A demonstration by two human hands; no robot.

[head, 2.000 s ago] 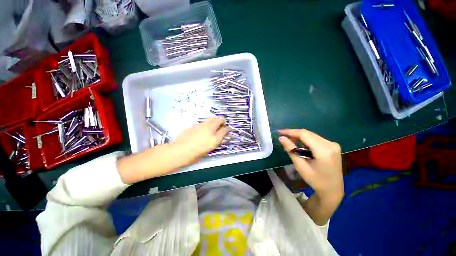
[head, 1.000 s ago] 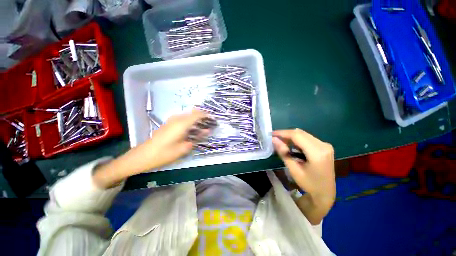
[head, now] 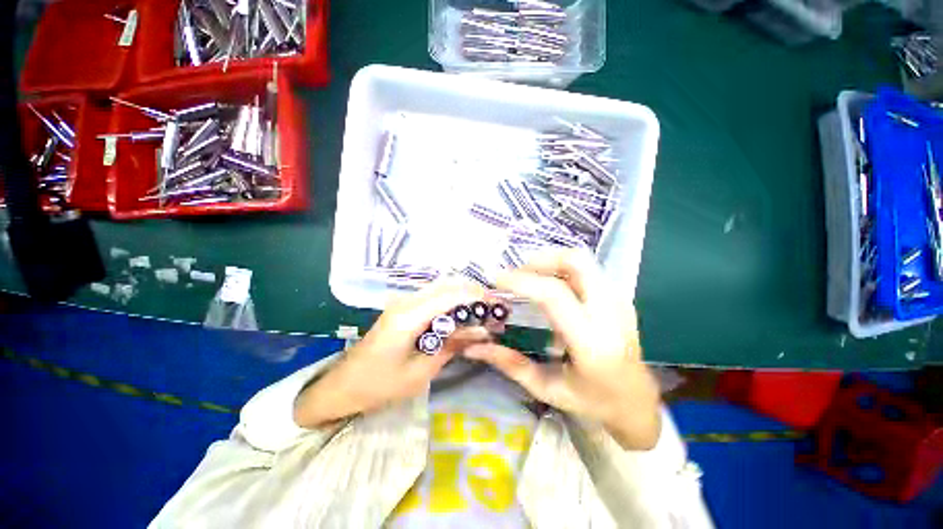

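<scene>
My left hand (head: 398, 346) holds several metal pins (head: 462, 314) in a row, thick round ends facing me, over the near edge of the white tray (head: 345, 207). My right hand (head: 584, 346) is close beside it at the right end of the row, thumb and fingers apart and blurred; whether it holds a pin cannot be told. Loose pins (head: 579, 176) lie mostly on the right side of the tray. A few pins lie along its left side.
A clear box of pins (head: 517, 67) stands beyond the tray. Red bins of metal parts (head: 297, 145) are at left, near a black arm (head: 52, 253). A small clear bag (head: 234, 294) lies at the bench edge. A blue tray (head: 905, 207) rests on a pale bin (head: 843, 217) at right.
My left hand has left the tray's pins and come to the near edge with a row of pins. My right hand has moved in beside it. The view has shifted left.
</scene>
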